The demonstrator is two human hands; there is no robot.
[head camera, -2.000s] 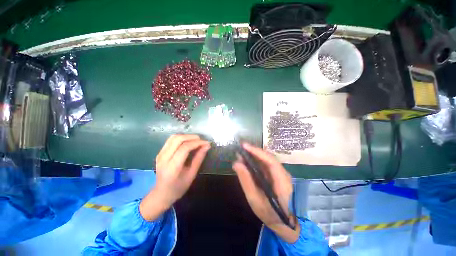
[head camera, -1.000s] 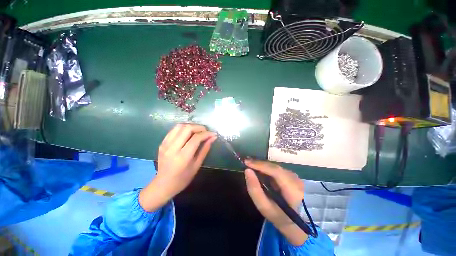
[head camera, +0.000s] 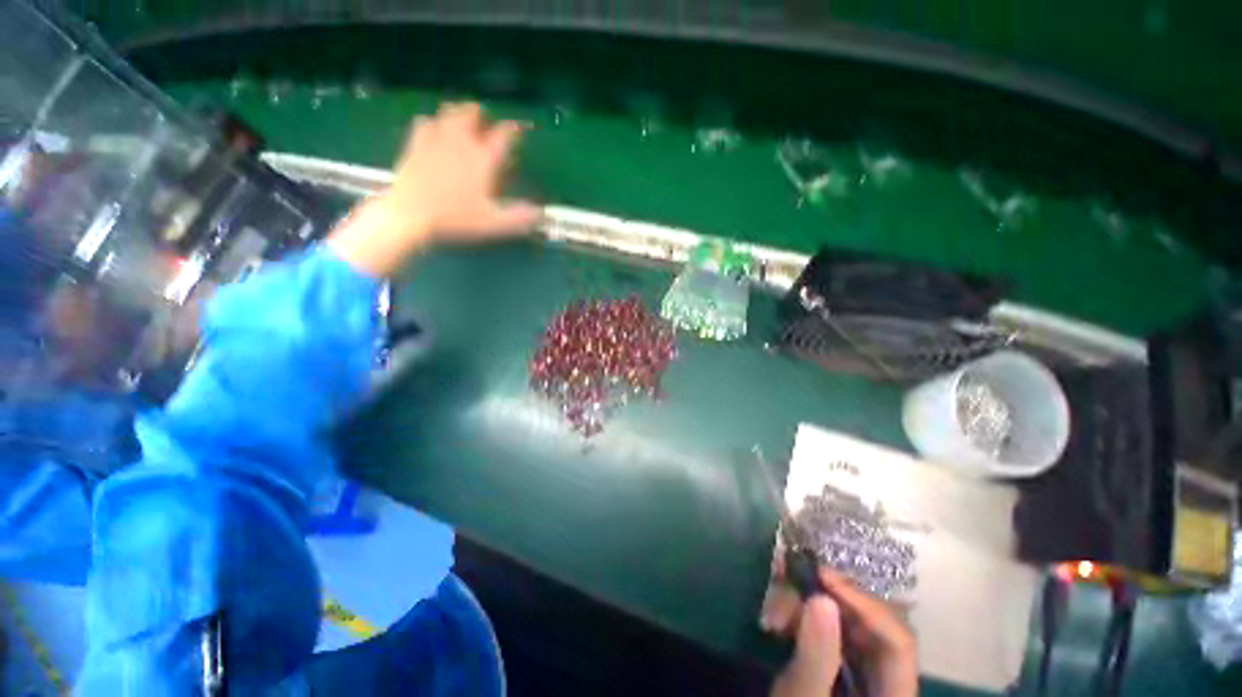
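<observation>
My left hand (head camera: pixel 456 177) is stretched out over the edge of the green conveyor at the back left, its fingers spread; no held thing shows, and the view is blurred. My right hand (head camera: pixel 851 633) holds the black soldering iron (head camera: pixel 801 558) at the lower right, its thin tip pointing up and left over the bench. The iron crosses the left side of the pale sheet (head camera: pixel 960 599), which bears a patch of small grey parts (head camera: pixel 858 545). A pile of small dark red components (head camera: pixel 599 354) lies left of centre. No board shows at the bench centre.
Stacked green boards (head camera: pixel 708 293) stand at the back edge beside the black fan (head camera: pixel 885 320). A white tub (head camera: pixel 988 415) holds silvery pieces, next to the soldering station (head camera: pixel 1205 511). The conveyor (head camera: pixel 613 164) carries blurred small items. Clear panels and equipment stand far left.
My left hand has left the bench front and reached up to the conveyor. My right hand has moved right with the iron. The bright board is gone from the centre. The view has turned and shifted.
</observation>
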